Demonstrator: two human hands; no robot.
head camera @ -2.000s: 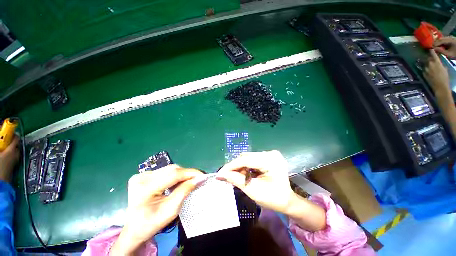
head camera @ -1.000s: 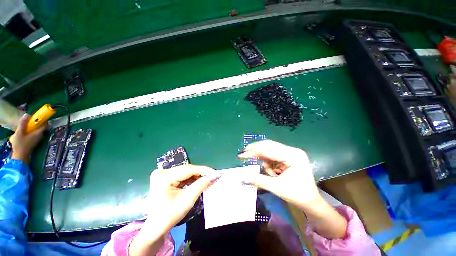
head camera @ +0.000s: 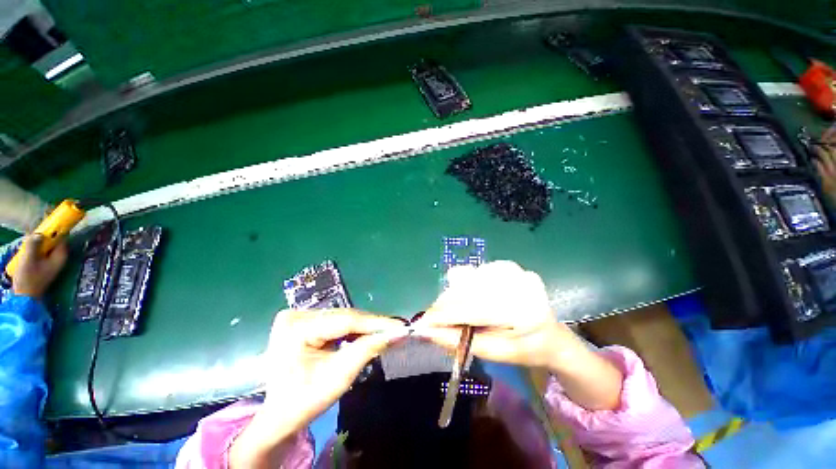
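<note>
My left hand (head camera: pixel 335 353) and my right hand (head camera: pixel 500 316) meet at the fingertips near the bench's front edge. Both pinch the top edge of a pale sheet (head camera: pixel 414 359), which hangs below the fingers and looks grey and foreshortened. My right hand also holds thin metal tweezers (head camera: pixel 456 380), pointing down toward me. An open phone unit (head camera: pixel 317 286) lies on the bench just beyond my left hand, its lower end hidden. A dotted sheet (head camera: pixel 463 251) lies beyond my right hand, partly covered by it.
A pile of small black parts (head camera: pixel 504 183) has clear slivers (head camera: pixel 576 168) beside it. A black tray (head camera: pixel 683 197) of phones stands at right. Two phones (head camera: pixel 131 279) lie at left, near a neighbour's hand with a yellow tool (head camera: pixel 57 226). Beyond the white strip (head camera: pixel 367 149) lies another phone (head camera: pixel 440 89).
The sheet has gone from flat and facing me to tilted and foreshortened. My right hand has moved in against my left fingertips, and the tweezers now show. The neighbour's yellow tool has shifted slightly.
</note>
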